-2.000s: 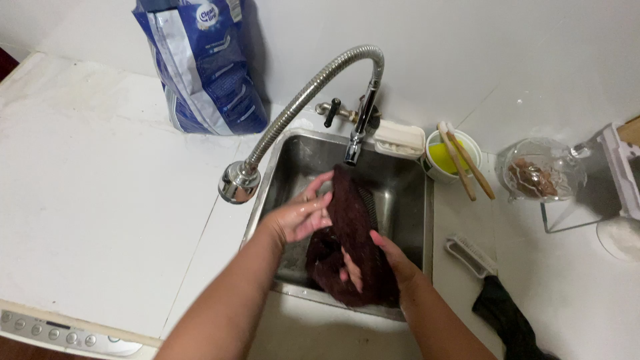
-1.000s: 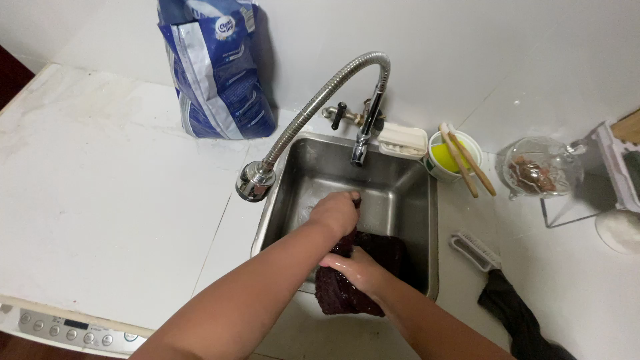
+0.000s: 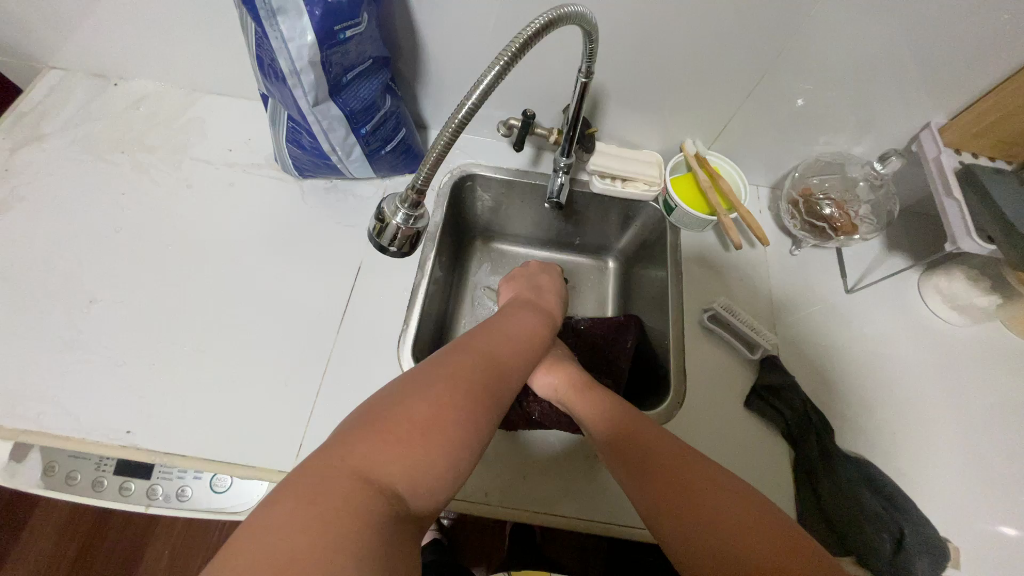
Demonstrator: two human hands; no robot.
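A dark maroon cloth [image 3: 606, 344] lies bunched over the near part of a stainless steel sink [image 3: 678, 320], partly behind my forearms. My left hand [image 3: 534, 290] is closed over the sink basin, with its fingers mostly turned away from view; a small dark bit shows beside it. My right hand [image 3: 557, 373] is closed on the cloth, just below my left wrist. A chrome faucet spout [image 3: 558, 188] points down at the back of the sink, and I see no water running from it.
A flexible sprayer head [image 3: 398, 224] hangs at the sink's left. Behind stand a blue bag [image 3: 344, 96], a soap dish [image 3: 626, 170] and a tub [image 3: 678, 210] with two wooden-handled brushes [image 3: 724, 196]. At right are a scrub brush [image 3: 740, 328], dark cloth [image 3: 848, 472] and glass vessel [image 3: 838, 200].
Two seconds ago my hands were apart with the cloth stretched out below the spout. Now my left arm reaches over the right, and the cloth is bunched at the near side.
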